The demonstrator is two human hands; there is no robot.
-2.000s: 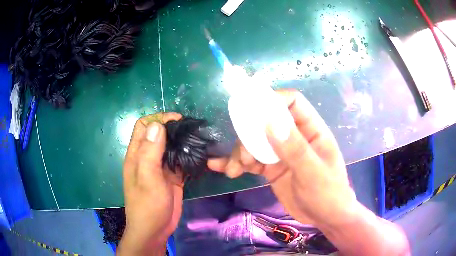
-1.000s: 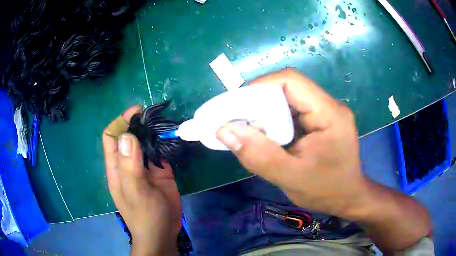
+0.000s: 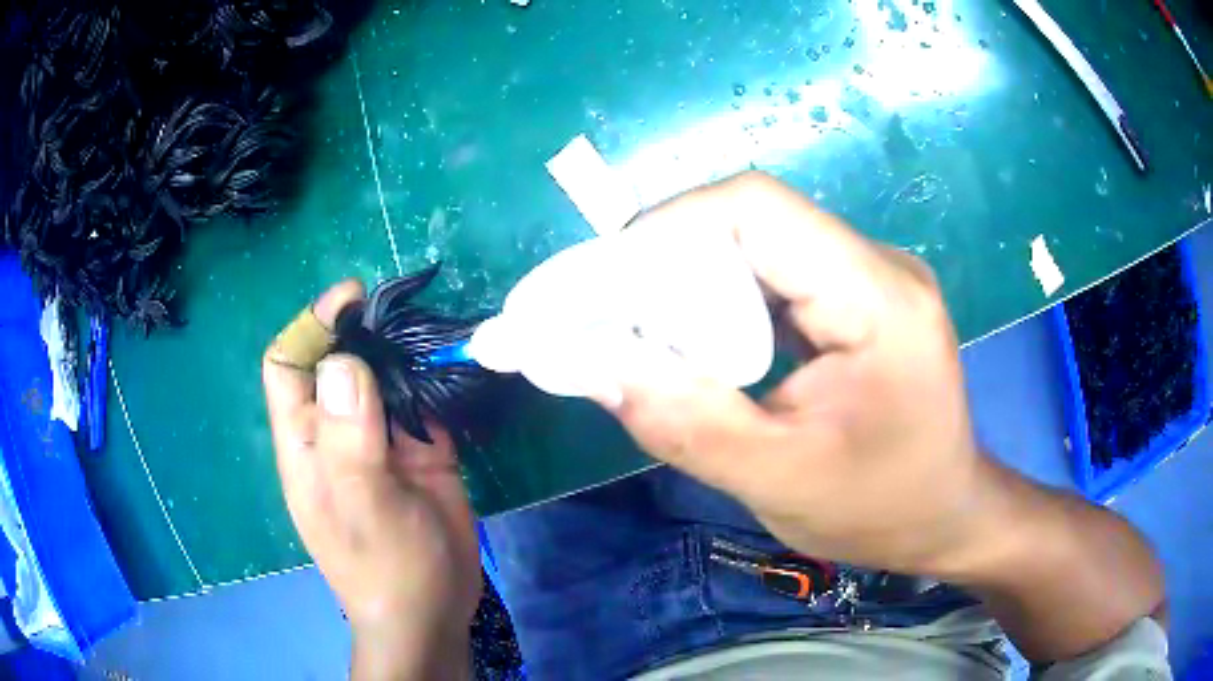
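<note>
My left hand (image 3: 379, 492) holds a black spiky hair piece (image 3: 399, 349) between thumb and fingers, above the green bench. A yellowish band wraps one of its fingers. My right hand (image 3: 825, 399) grips a white glue bottle (image 3: 639, 313), which lies on its side in the hand. Its blue collar points left at the hair piece and overlaps its spikes. Its fine tip is hidden among the spikes, so I cannot tell whether it touches them.
A black heap of hair pieces (image 3: 146, 133) lies at back left. White strips (image 3: 592, 184) lie on the green bench (image 3: 532, 80). A pen-shaped tool (image 3: 1084, 80) and red handle (image 3: 1177, 33) are at back right. Blue bins (image 3: 1137, 366) with black pieces are below the edge. A blue-handled tool (image 3: 96, 379) is left.
The bottle has swung from pointing up and away to pointing left into the hair piece. Since one second ago, hands and bottle have barely moved. Both hands keep their grip.
</note>
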